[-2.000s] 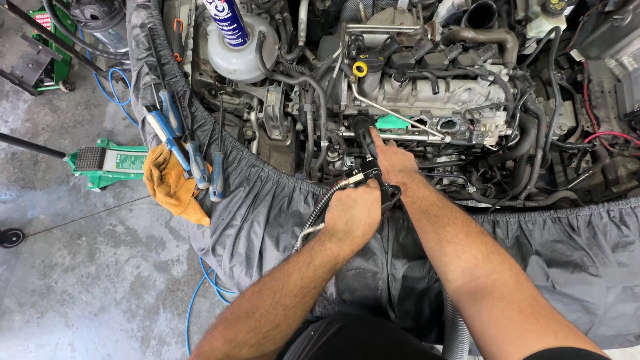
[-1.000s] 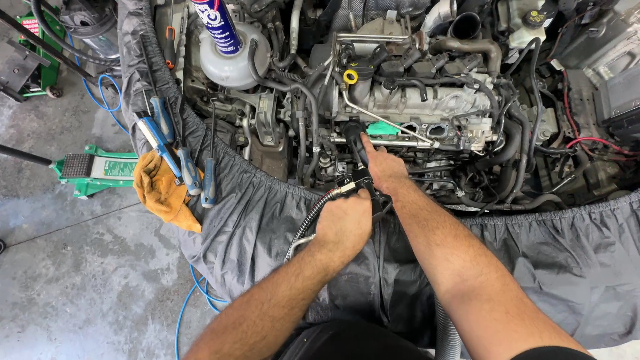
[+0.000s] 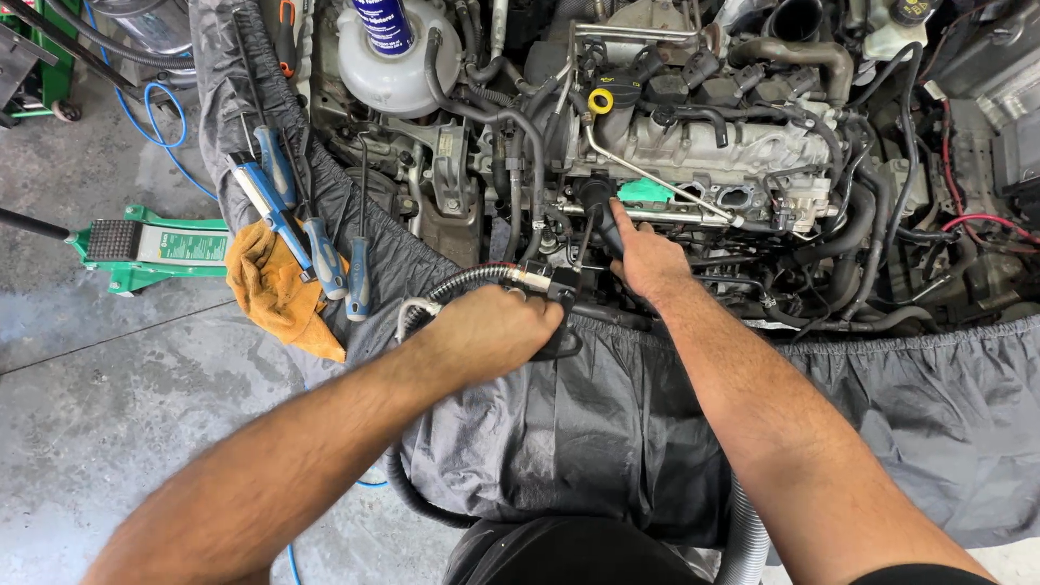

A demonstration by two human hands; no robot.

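My left hand (image 3: 508,329) is closed around the black handle of a hose-fed gun (image 3: 562,296), just in front of the engine. A ribbed hose (image 3: 463,280) runs back from the gun, and a thin nozzle points up at the intake side. My right hand (image 3: 650,256) holds a black tubular nozzle (image 3: 605,215) against the cylinder head, index finger stretched along it. Close to its right, a green cover or plug (image 3: 644,191) sits by the open intake ports (image 3: 735,197). Above them is the yellow-ringed dipstick (image 3: 600,101).
On the grey fender cover (image 3: 650,414) lie blue-handled tools (image 3: 326,258), a blue work light (image 3: 272,213) and an orange cloth (image 3: 272,284). A spray can (image 3: 382,24) stands by the white coolant reservoir (image 3: 398,77). A green floor jack (image 3: 162,248) is at left.
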